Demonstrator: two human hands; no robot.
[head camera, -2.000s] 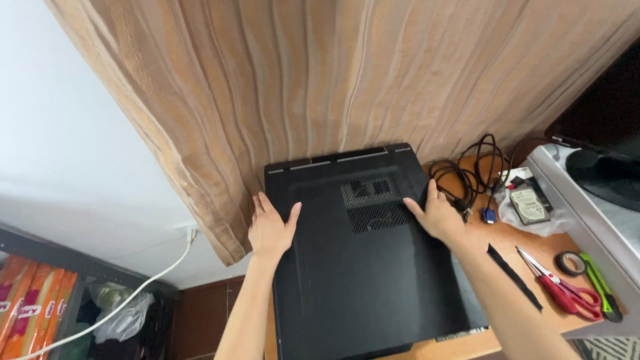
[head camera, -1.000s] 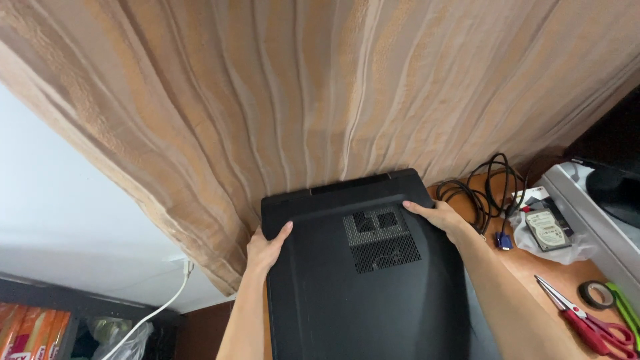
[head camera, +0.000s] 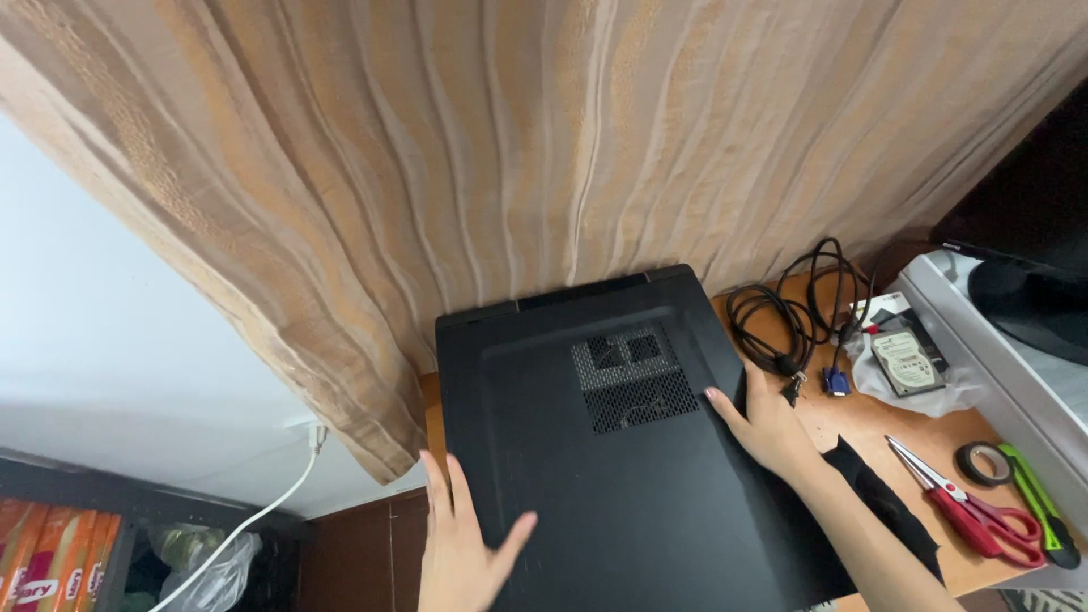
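A black computer tower case (head camera: 629, 484) lies on its side on the wooden table (head camera: 850, 425), its far end against the curtain. A perforated vent (head camera: 633, 374) shows in its upper panel, with parts dimly visible beneath. My left hand (head camera: 463, 531) rests at the case's left edge, fingers spread and thumb over the panel. My right hand (head camera: 761, 416) lies along the right edge, thumb on top and the other fingers down the side. Neither hand is closed around anything. The case's near end runs out of view.
Right of the case are coiled black cables (head camera: 778, 327) with a blue VGA connector (head camera: 835, 381), a hard drive (head camera: 908, 363) on plastic, black cloth (head camera: 884, 501), red-handled scissors (head camera: 977, 510), black tape (head camera: 984, 464) and a green utility knife (head camera: 1037, 501). A striped curtain (head camera: 544, 153) hangs behind.
My left hand has slid down the case's left edge toward me, and my right hand has moved down the right edge from near the far corner. The case's far end now sits at a slant.
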